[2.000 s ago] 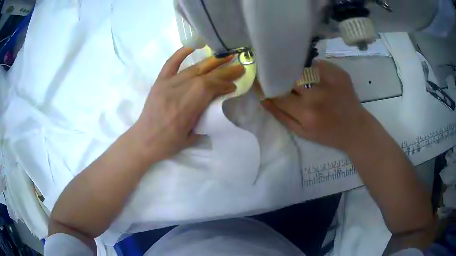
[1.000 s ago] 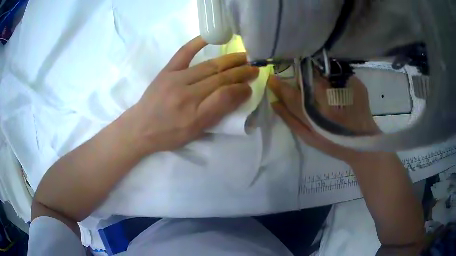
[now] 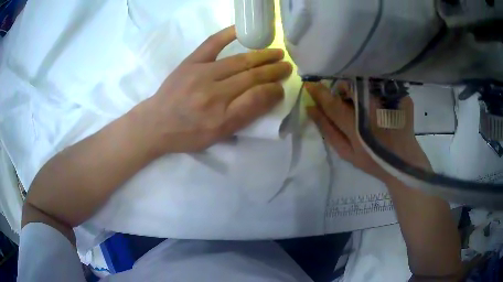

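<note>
A large white garment panel (image 3: 182, 204) lies over the table. A narrow white facing piece (image 3: 265, 128) lies on it under my left hand, with its edge curled up. My left hand (image 3: 204, 102) lies flat on the cloth with its fingertips in the yellow-lit spot beside the needle area. My right hand (image 3: 353, 126) is at the right of the needle area, partly hidden behind the machine head; its fingertips touch the cloth edge, and whether they pinch it cannot be seen. The sewing machine head (image 3: 342, 38) hides the needle and presser foot.
The white machine lamp (image 3: 254, 22) hangs just above my left fingertips. A curved guard bar crosses over my right forearm. A printed ruler (image 3: 361, 204) runs along the front table edge. A white strip (image 3: 466, 137) lies at right. A blue bin edge (image 3: 117, 252) shows below the table at left.
The view has shifted, and the machine head covers more of the right side. The curved facing piece is now mostly covered by my left hand, and its free edge has curled up.
</note>
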